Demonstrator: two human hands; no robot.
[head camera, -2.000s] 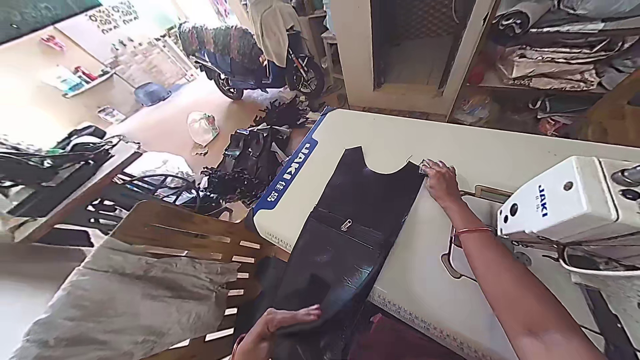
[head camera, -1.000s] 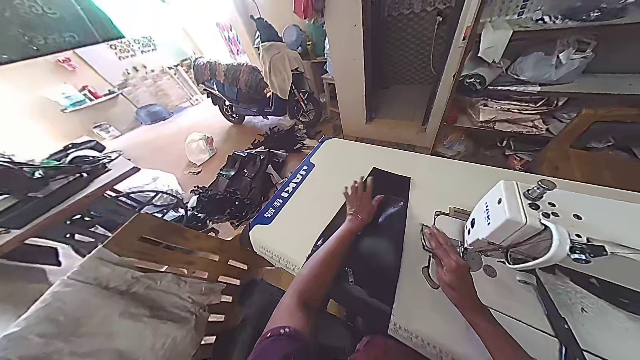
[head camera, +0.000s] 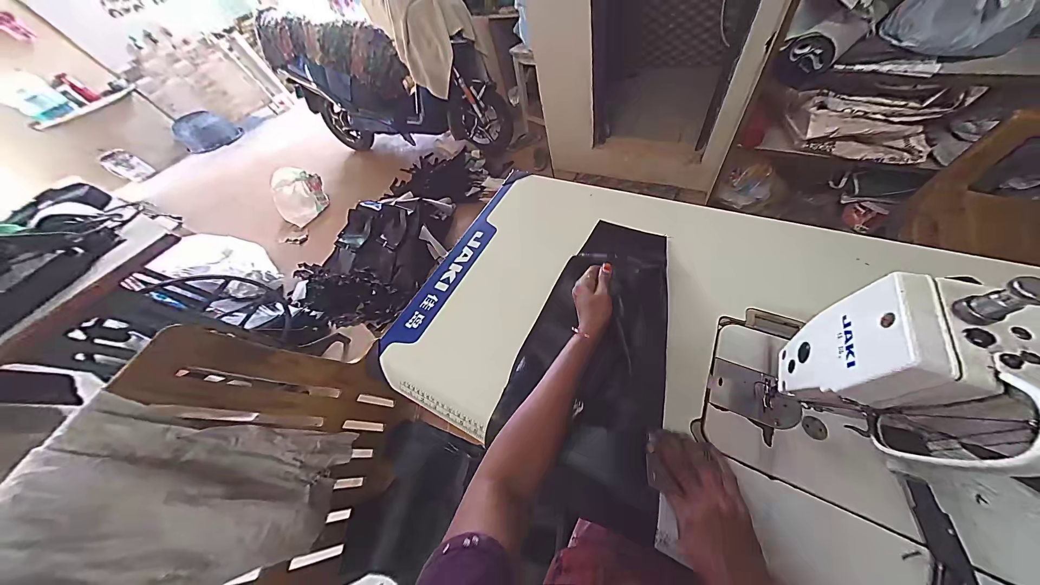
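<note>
A long piece of shiny black material (head camera: 642, 349) lies lengthwise on the cream sewing table (head camera: 699, 223), its near part running down toward my lap. On its upper part rests my left hand (head camera: 594, 296), fingers curled, apparently pinching the material; the fingertips' exact hold is unclear. My right hand (head camera: 703, 496) lies flat with fingers spread at the material's lower right edge, on the table. To the right of the material stands a white Jaki sewing machine (head camera: 869, 349), its needle area beside a metal plate.
A wooden chair (head camera: 268, 366) with grey cloth (head camera: 179, 487) stands at the left. Black scraps (head camera: 382, 252) and a plastic bag (head camera: 299, 197) lie on the floor. Behind are a motorcycle (head camera: 390, 89), a doorway (head camera: 654, 106) and shelves with folded cloth (head camera: 869, 126).
My left hand has gone from spread fingers to curled ones on the material. My right hand has moved from beside the machine down to the material's edge. The view has shifted.
</note>
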